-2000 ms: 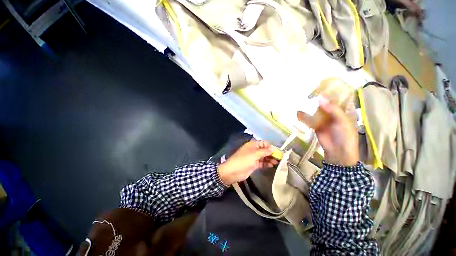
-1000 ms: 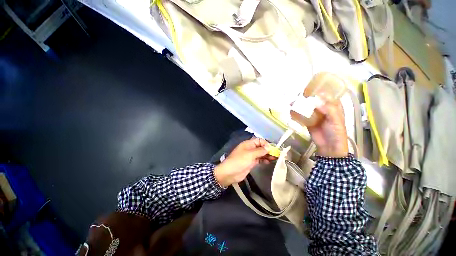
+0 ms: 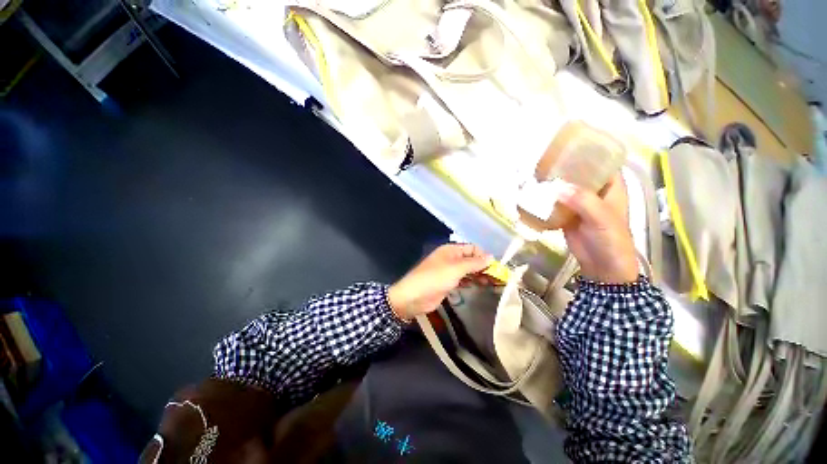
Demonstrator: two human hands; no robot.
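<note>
A beige tote bag (image 3: 524, 349) with loop handles lies at the table edge, over my lap. My left hand (image 3: 442, 279) pinches its small yellow tab (image 3: 497, 270) at the corner of the bag mouth. My right hand (image 3: 600, 227) holds a translucent amber glue bottle (image 3: 580, 156) tilted down, with a white wrap near its neck. The pale nozzle points at the yellow tab; whether the tip touches it I cannot tell.
Beige bags with yellow edges (image 3: 372, 77) lie on the white table (image 3: 494, 172) at the top. More bags (image 3: 721, 217) with hanging straps lie at the right. Brown board (image 3: 739, 100) is at the upper right. Blue bins (image 3: 54, 362) stand on the floor at the lower left.
My right hand has turned the glue bottle so that more of its body shows, up and to the left. My left hand stays at the yellow tab, shifting only slightly.
</note>
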